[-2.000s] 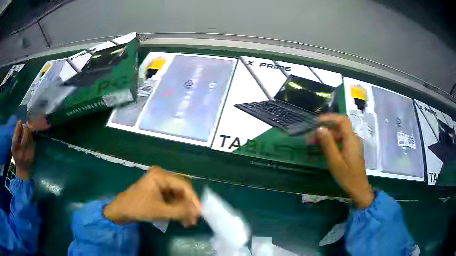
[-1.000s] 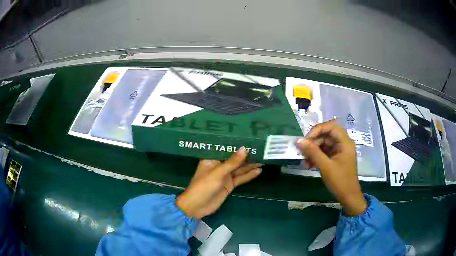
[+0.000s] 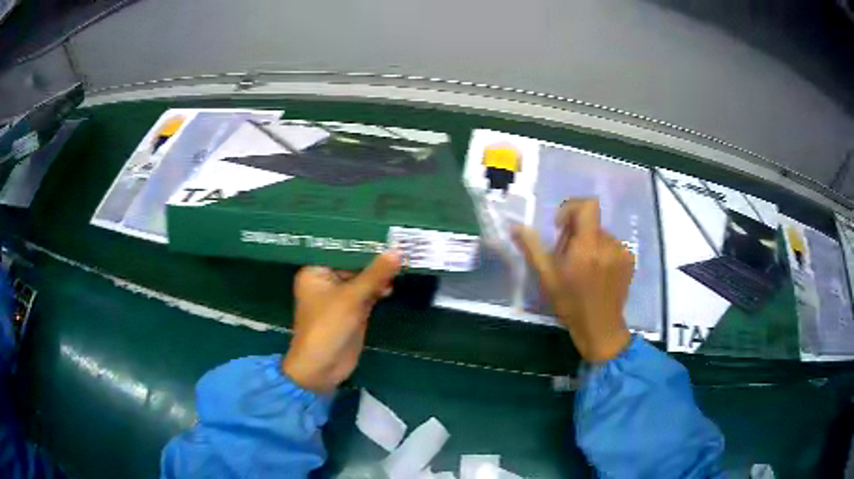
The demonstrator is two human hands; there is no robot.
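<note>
My left hand (image 3: pixel 335 323) holds the lower front edge of a green and white box lid (image 3: pixel 323 204), thumb on its green side, which tilts towards me. A white barcode label (image 3: pixel 434 250) lies on the right end of that side, by my left thumb. My right hand (image 3: pixel 588 276) is slightly blurred, fingers spread and empty, over the open box base (image 3: pixel 487 297) to the right. That base holds a sleeved tablet (image 3: pixel 599 187) and a yellow and black adapter (image 3: pixel 501 166).
Another open base (image 3: pixel 140 178) is partly behind the lid. Further right are a lid (image 3: pixel 726 271) and another base (image 3: pixel 824 253). A tilted box (image 3: pixel 42 140) is at far left. White backing papers (image 3: pixel 419 447) lie at the near edge. A blue sleeve shows at the left edge.
The held lid, my hands and the row of boxes have shifted left in view. The label, held in my right fingers before, is now on the lid's side, and my right hand has let go.
</note>
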